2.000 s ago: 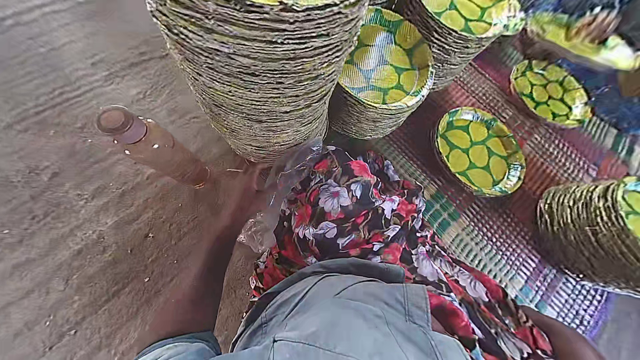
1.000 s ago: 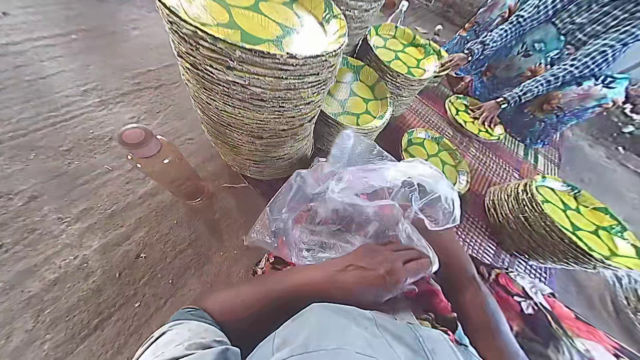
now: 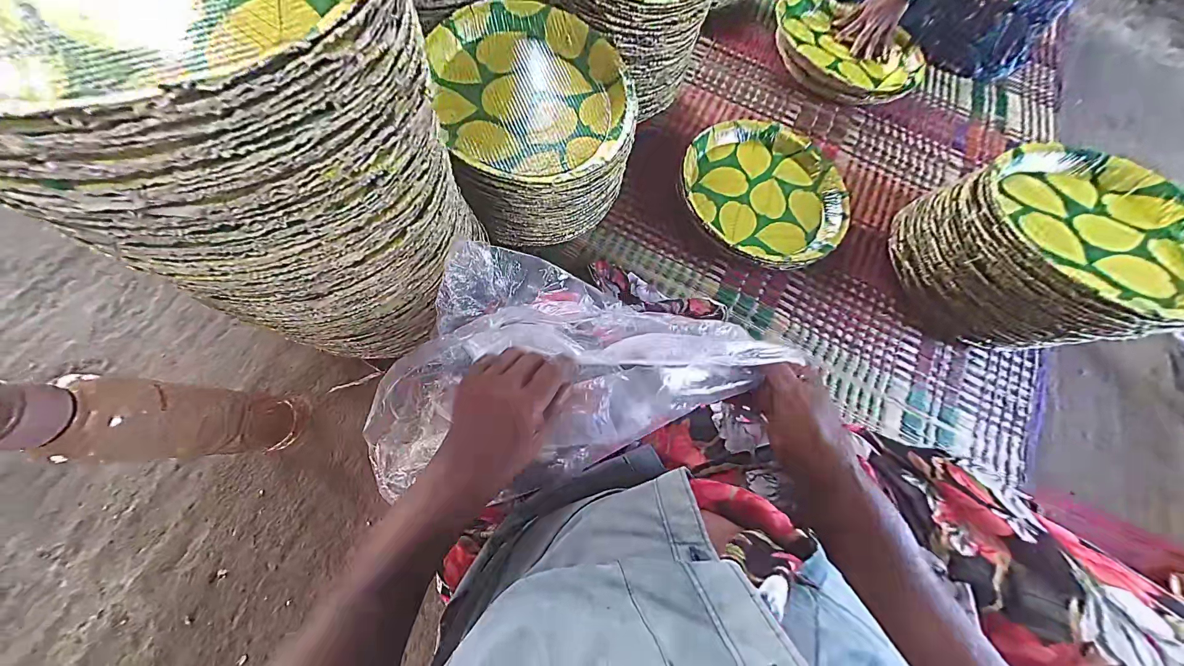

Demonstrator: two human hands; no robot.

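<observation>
A crumpled clear plastic bag (image 3: 638, 356) lies spread across my lap, over a floral cloth. My left hand (image 3: 513, 402) grips the near side of the bag, its fingers curled into the film. At the bag's right end, my right hand (image 3: 791, 393) pinches its edge. Just beyond the bag rises a tall stack of plates (image 3: 305, 203) with rough fibrous rims. Beside it stands a shorter stack of plates (image 3: 532, 102) with a shiny green and yellow leaf pattern.
A woven mat (image 3: 851, 361) carries a low pile of plates (image 3: 766, 194) and a leaning stack of plates (image 3: 1036, 240). Another person's hand (image 3: 869, 28) rests on plates at the top. A capped bottle (image 3: 157, 416) is on the bare ground at left.
My right hand, out of sight two seconds ago, now holds the bag's right end. The bag is stretched between both hands; a second ago it was bunched up. The view has shifted.
</observation>
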